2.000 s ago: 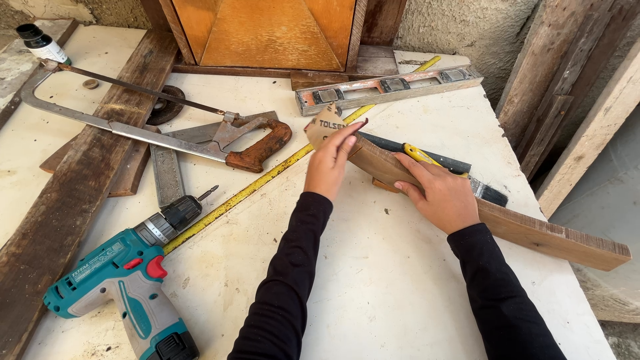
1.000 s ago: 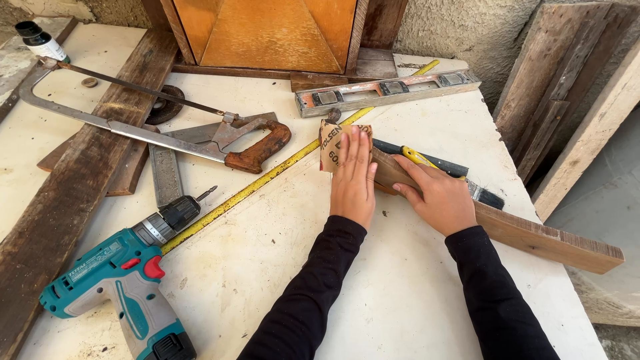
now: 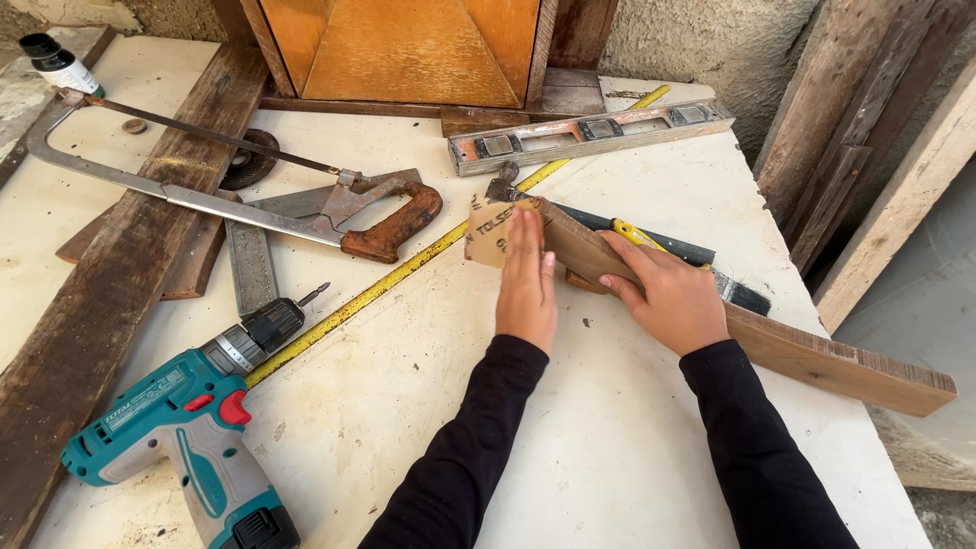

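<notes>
A narrow wooden board (image 3: 808, 351) stands on its long edge, running from the middle of the table past its right side. My right hand (image 3: 667, 293) grips the board near its left part, thumb on the near face. With fingers straight, my left hand (image 3: 528, 286) presses a sheet of sandpaper (image 3: 488, 232), printed side outward, at the board's left end. Behind the board lie a hammer (image 3: 507, 187) with a dark handle and a paintbrush (image 3: 743, 296) with a yellow handle. A small wood piece (image 3: 583, 282) shows under the board.
A hacksaw (image 3: 206, 206) rests across a dark plank (image 3: 130, 252) and a metal square (image 3: 255, 267). Nearer are a cordless drill (image 3: 191, 427) and a yellow measuring strip (image 3: 358, 305). A spirit level (image 3: 591, 136) lies before a wooden panel (image 3: 412, 49); a small bottle (image 3: 61, 65) stands back left.
Two seconds ago my left hand held the sandpaper with bent fingers above the board's end; now its fingers lie straight against the sheet at that end. My right hand keeps its grip on the board.
</notes>
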